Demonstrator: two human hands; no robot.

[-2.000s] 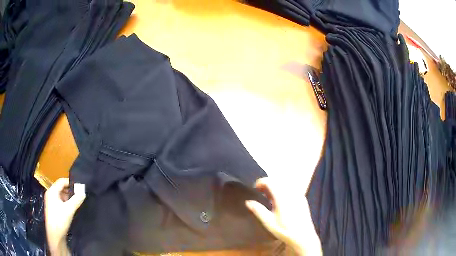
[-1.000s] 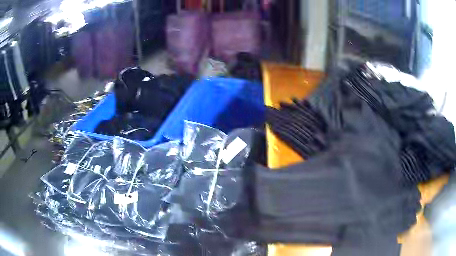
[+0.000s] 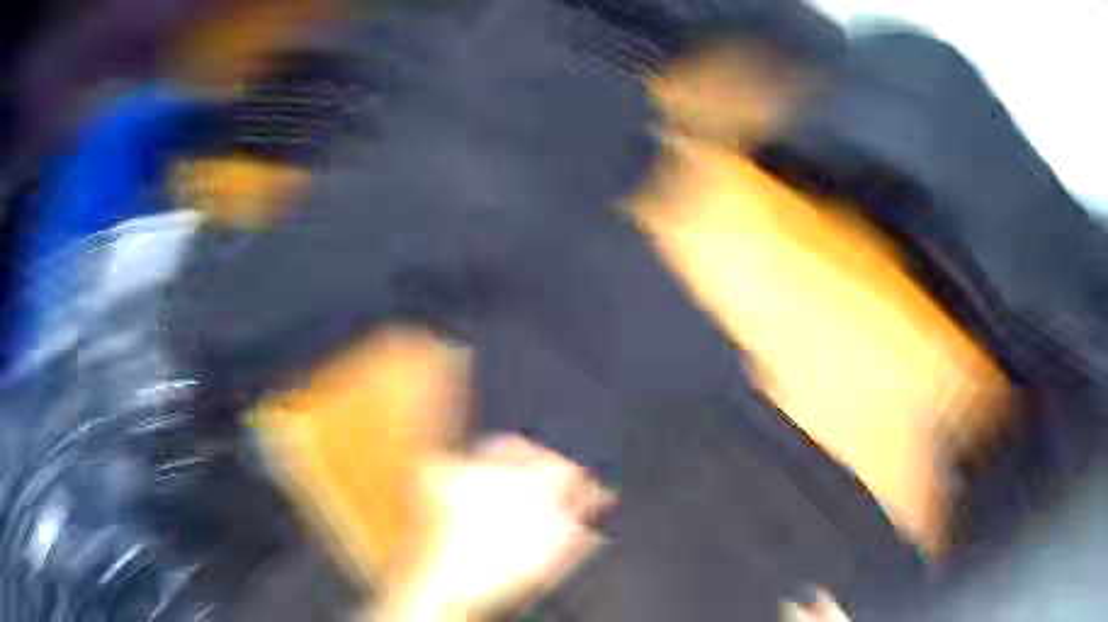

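Everything is strongly blurred. Black trousers (image 3: pixel 632 365) lie across the middle of the view, running from the upper left to the lower right. My left hand (image 3: pixel 523 516) is at their left edge, low in the picture, with its fingers curled at the cloth. It seems to grip them, and its fingertips are blurred. Only a small pale part of my right hand (image 3: pixel 817 605) shows at the bottom edge, on the lower part of the black cloth. Its fingers are cut off by the frame, so its grip cannot be told.
The orange-brown tabletop (image 3: pixel 814 328) shows on both sides of the trousers. Clear plastic-bagged garments (image 3: pixel 91 474) are at the lower left, with a blue bin (image 3: pixel 109 170) beyond them. More dark cloth (image 3: pixel 948 158) is at the upper right.
The view has swung from the bagged garments and blue bin back towards the tabletop. Both hands, out of view one second ago, now show, the right one only in part.
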